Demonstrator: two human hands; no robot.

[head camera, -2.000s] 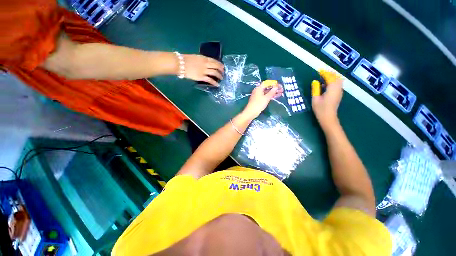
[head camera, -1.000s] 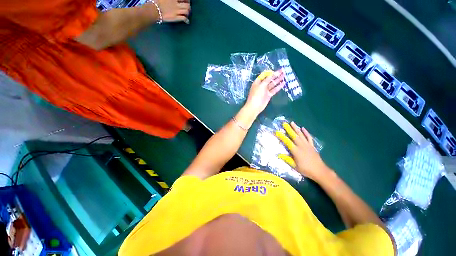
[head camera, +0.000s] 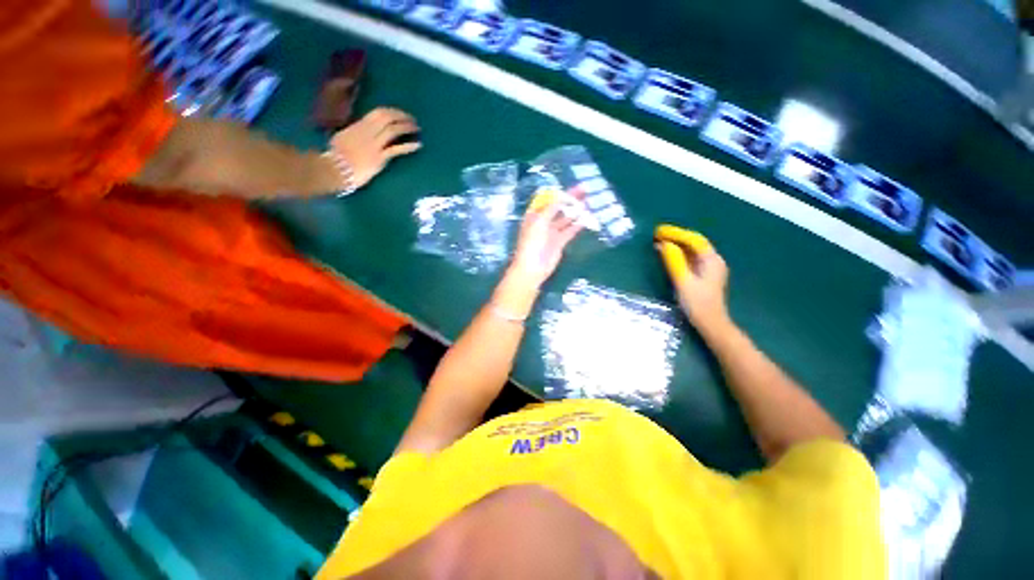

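Observation:
My left hand [head camera: 549, 235], with a yellow finger cot, holds the near left side of a clear sheet with rows of small white pads [head camera: 609, 210]. My right hand [head camera: 701, 275] is over the green surface to the right of the sheet, touching neither it nor the panels. Its yellow-covered fingers curve towards each other; blur hides whether a small part is between them. A clear pack of white pieces [head camera: 609, 346] lies nearest my body.
Crumpled clear bags [head camera: 482, 215] lie left of the sheet. A row of blue-white panels [head camera: 677, 96] runs beyond the white line [head camera: 635, 147]. Whitish packs [head camera: 926, 346] lie right. At left are a person's hand [head camera: 374, 145], a dark phone-like slab [head camera: 338, 87] and grouped panels [head camera: 204, 51].
My right hand has left the near pack and is out to the right of the sheet. The neighbour's hand has moved in the view, and the dark slab shows beside it. The whole view has shifted.

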